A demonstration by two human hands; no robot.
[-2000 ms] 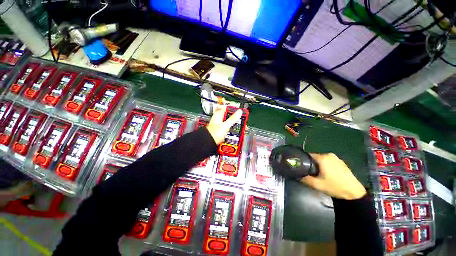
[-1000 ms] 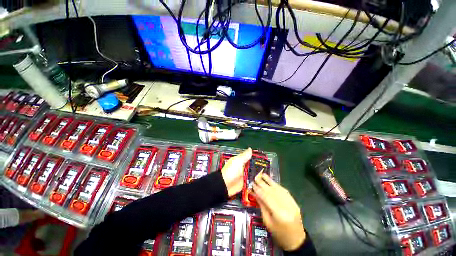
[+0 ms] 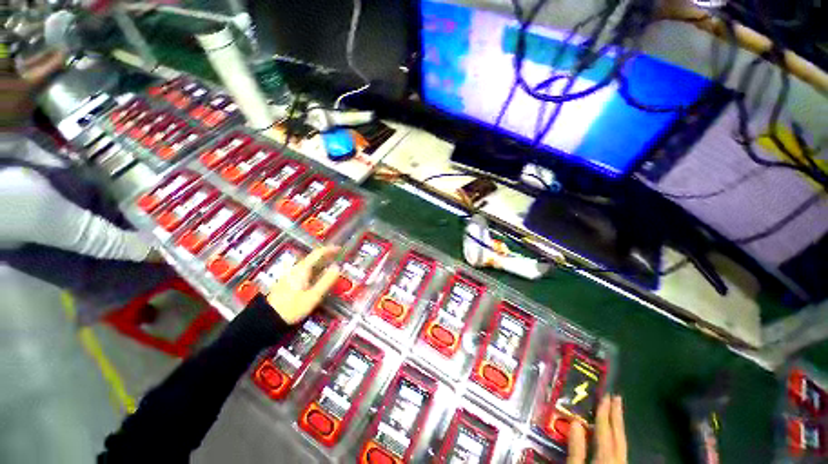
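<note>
A clear tray (image 3: pixel 422 355) of red-and-black units lies in front of me. Its unit at the right end (image 3: pixel 577 385) shows a black face with a yellow lightning bolt; the other units show white-marked faces. My left hand (image 3: pixel 307 285) is at the tray's left end, thumb and fingers apart, with no unit in it. My right hand (image 3: pixel 599 437) is at the tray's right end, its fingertips by the lightning-bolt unit. The bottom edge cuts it off, so its grip is unclear.
Another filled tray (image 3: pixel 238 217) adjoins on the left, with more trays beyond. A person's grey sleeve (image 3: pixel 68 213) is at far left. A white scanner (image 3: pixel 497 249) lies behind the tray. A blurred black scanner (image 3: pixel 706 426) and filled tray (image 3: pixel 806 408) are at right.
The black scanner was put down. The lightning-bolt unit left my hands and lies in the tray's right end pocket. My hands moved apart to the tray's ends. The view turned left.
</note>
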